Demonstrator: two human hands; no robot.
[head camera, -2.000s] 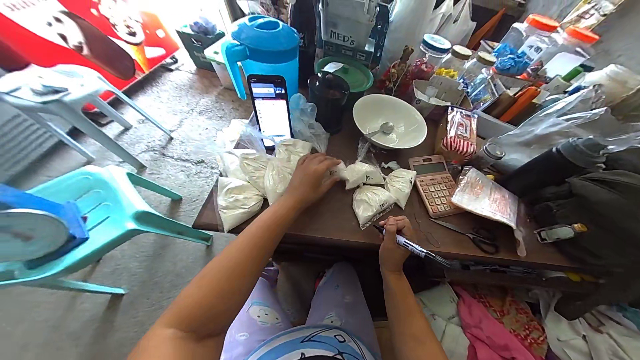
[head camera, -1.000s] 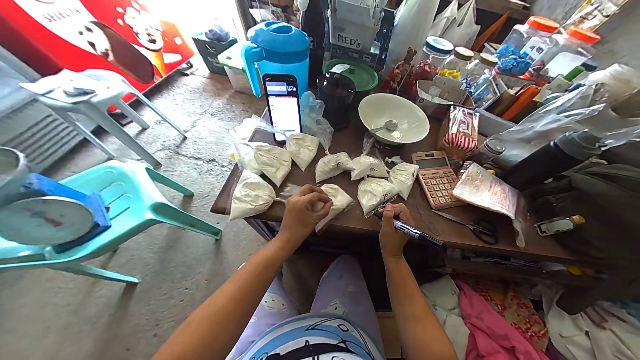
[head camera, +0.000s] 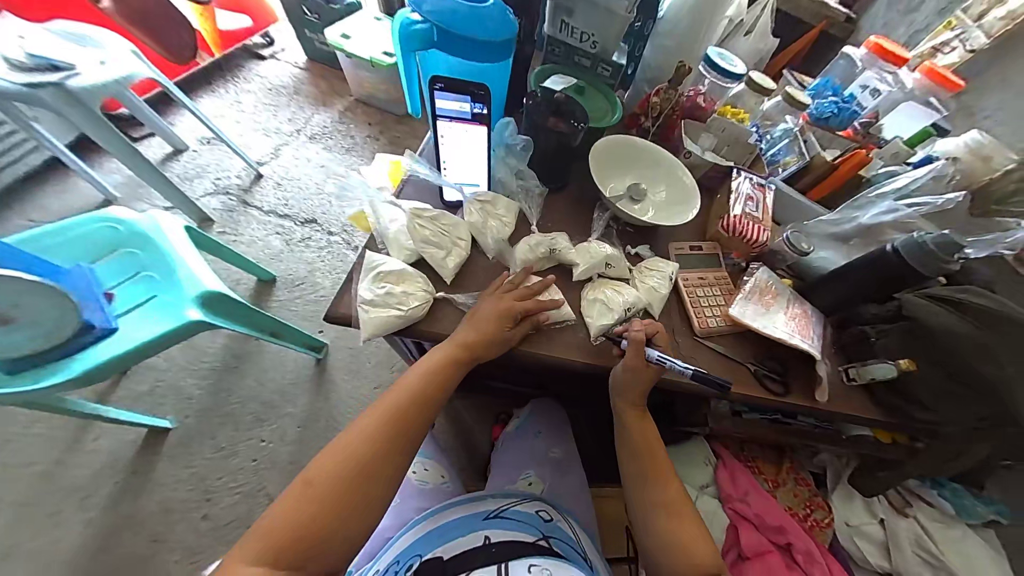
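Observation:
My left hand (head camera: 506, 316) lies spread, palm down, on a small plastic bag of white powder (head camera: 552, 302) near the table's front edge. A marker pen (head camera: 680, 368) is held in my right hand (head camera: 638, 360), beside a knotted bag of powder (head camera: 610, 304) that bears handwriting. More marked bags stand behind, among them one bag (head camera: 542, 251) at the back and another (head camera: 654, 284) by the calculator. To the left sit several bags of the same powder, the nearest (head camera: 392, 296) at the table's left corner; I cannot tell whether these bear marks.
A phone (head camera: 462, 144) leans upright against a blue pitcher (head camera: 468, 48). Behind the bags is a cream bowl (head camera: 668, 188) with a spoon. A pink calculator (head camera: 706, 292), scissors (head camera: 760, 370) and a black bottle (head camera: 872, 272) lie to the right. A turquoise chair (head camera: 152, 280) stands left.
My left hand has gone from pinching at a powder bag to lying flat on it. One second ago that bag was at the front edge; two seconds ago the left hand was by the left bags.

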